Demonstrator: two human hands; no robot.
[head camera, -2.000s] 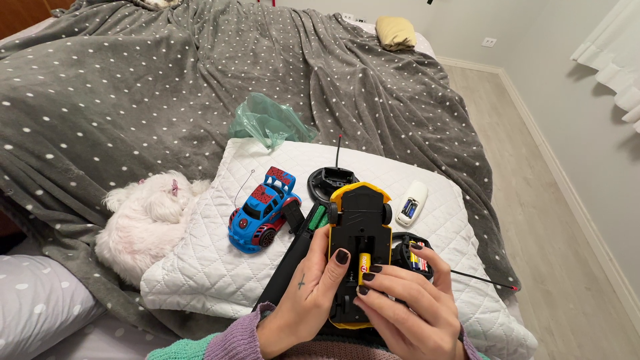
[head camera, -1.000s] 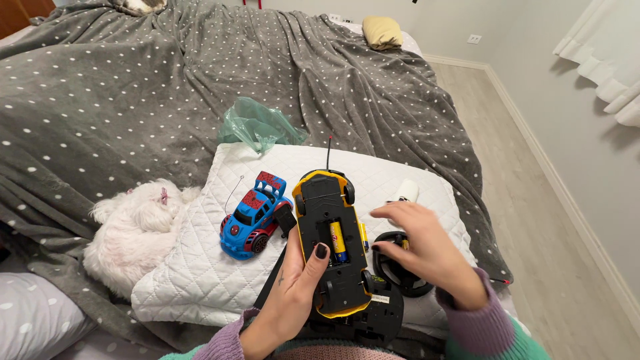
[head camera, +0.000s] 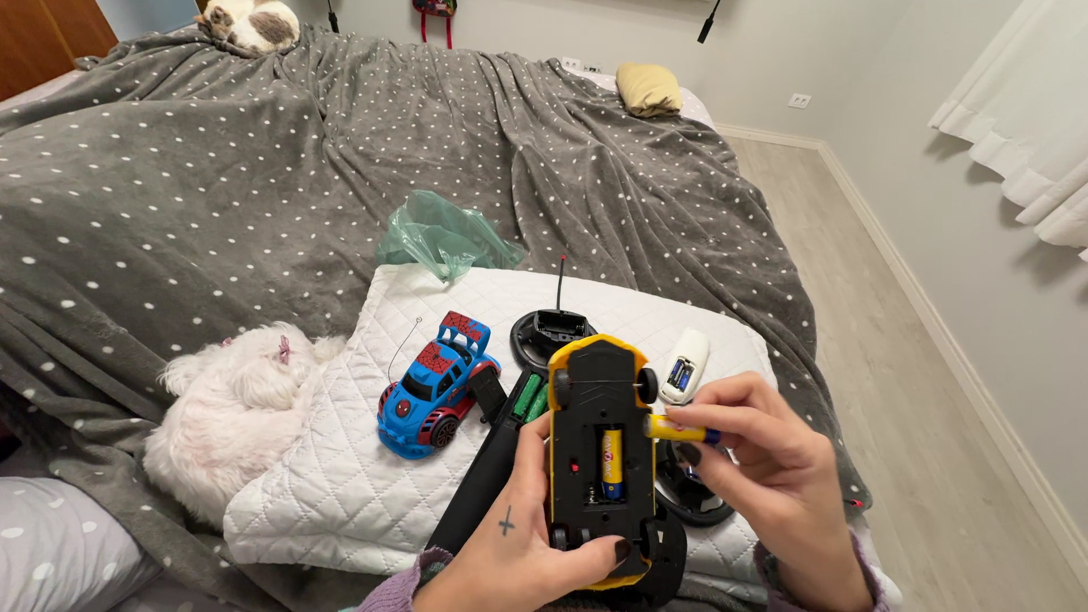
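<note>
My left hand (head camera: 531, 535) holds a yellow toy car (head camera: 602, 374) upside down, its black underside facing up. One yellow-and-blue battery (head camera: 611, 463) lies in the uncovered battery compartment, with a bare slot beside it. Between the fingertips of my right hand (head camera: 765, 463) is a second battery (head camera: 676, 428), just right of the car. A blue and red toy car (head camera: 433, 387) stands on the white quilted pillow (head camera: 340, 476). Beyond the yellow car lies a black round controller (head camera: 544, 327) with its compartment uncovered. Another black controller (head camera: 701, 501) is partly hidden behind my right hand.
A white remote (head camera: 685, 365) with batteries showing lies on the pillow. Green batteries (head camera: 527, 397) sit in a long black device (head camera: 484, 484). A white fluffy dog (head camera: 238, 408) lies at left, a green plastic bag (head camera: 442, 234) beyond the pillow, and a cat (head camera: 251, 25) at the far end.
My right hand, which was apart from the car with no battery visible in it one second ago, has come back beside it with a battery. The view has tilted up somewhat.
</note>
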